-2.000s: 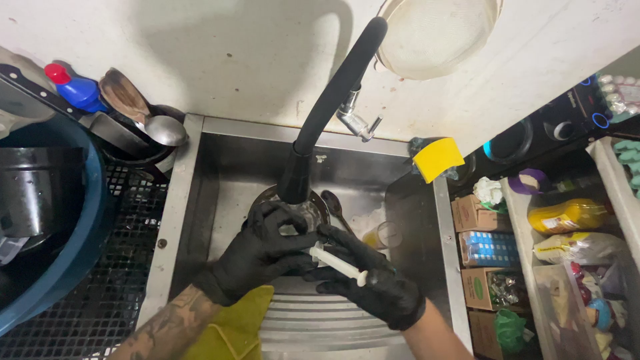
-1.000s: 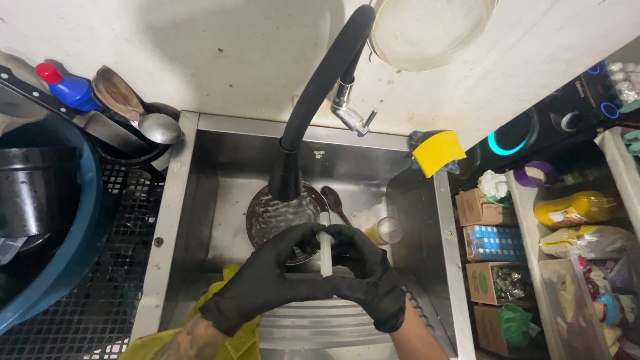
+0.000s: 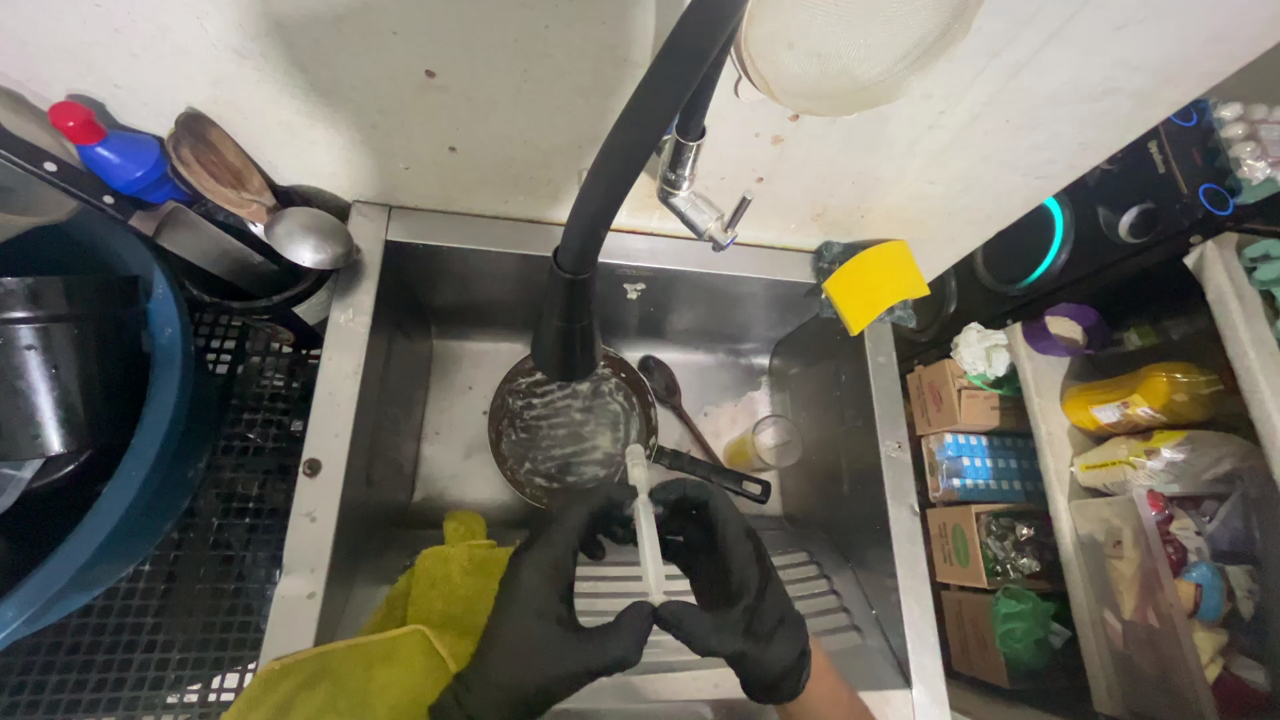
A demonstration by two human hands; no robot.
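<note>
Both my hands wear black gloves and hold a slim white plastic tube-like piece (image 3: 648, 540) upright between them, over the ribbed part of the steel sink (image 3: 620, 235). My left hand (image 3: 545, 605) has its thumb at the lower end and its fingers near the upper part. From the other side my right hand (image 3: 730, 590) touches the same piece with thumb and fingers. Beyond them a round frying pan (image 3: 570, 430) lies in the basin, wet inside, under the black faucet hose (image 3: 625, 150). A dark spoon (image 3: 672, 390) and a clear cup with yellowish contents (image 3: 765, 443) are right of the pan.
A yellow cloth (image 3: 400, 620) hangs over the sink's near left. A yellow sponge (image 3: 875, 285) rests on the back right corner. Left are a blue tub (image 3: 150, 480), a ladle (image 3: 310, 238) and a wooden spoon (image 3: 215, 165). Boxes (image 3: 965, 395) and shelves of goods stand right.
Two seconds ago the white piece was tilted across my hands; now it stands upright between my fingertips. My hands have moved nearer the body, and more of the pan shows.
</note>
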